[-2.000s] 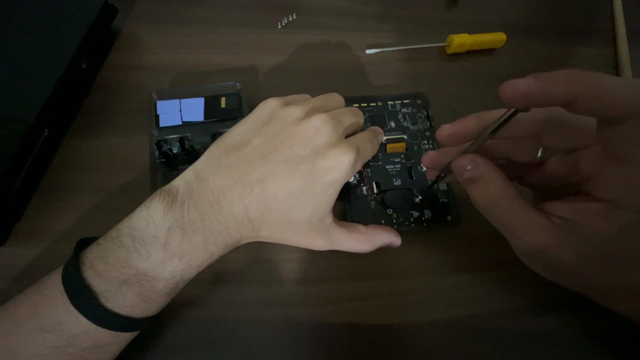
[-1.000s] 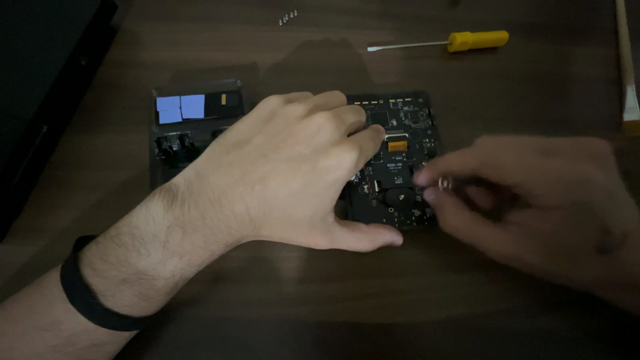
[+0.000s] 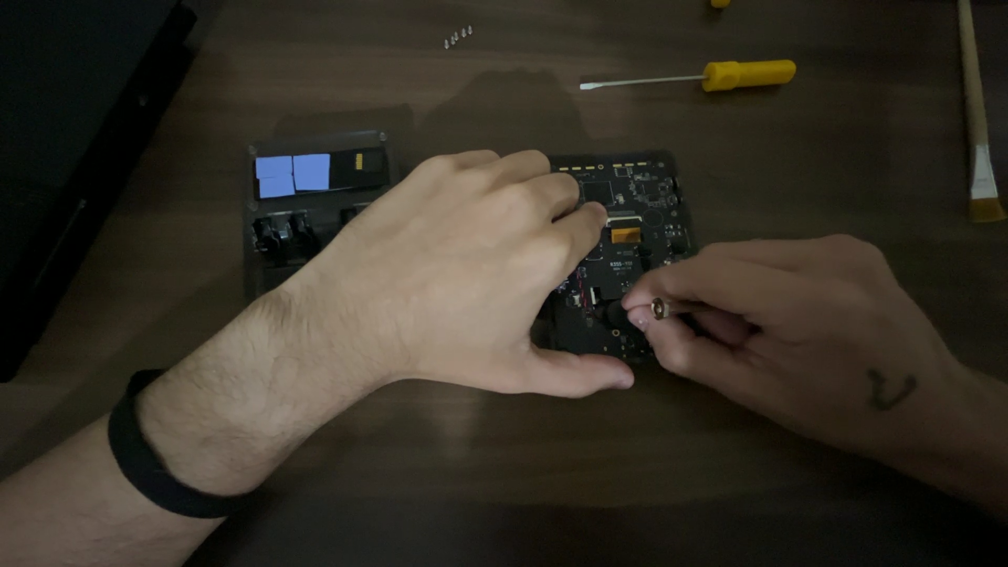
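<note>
A black circuit board [image 3: 630, 268] lies on the table in a dark housing, with an orange piece and a thin red wire on it. My left hand [image 3: 472, 276] is laid over its left part, fingers curled at the upper side and thumb at the lower edge; its grip underneath is hidden. Between the thumb and fingertips of my right hand [image 3: 756, 323] is a slim metal tool [image 3: 660, 308], seen at one end, over the board's lower right. Left of the board, partly behind my left hand, is a dark plastic housing part [image 3: 319, 201] with pale blue pads.
Several small screws [image 3: 457, 37] lie at the top. A yellow-handled flat screwdriver [image 3: 748, 75] is above the board, and a flat brush [image 3: 979, 142] lies at the far right. A large black object [image 3: 71, 142] fills the upper left. A yellow tip shows at the top edge.
My right hand has closed in around the slim tool and moved left over the board's lower right; two seconds ago its fingers were more spread. My left hand has stayed in place.
</note>
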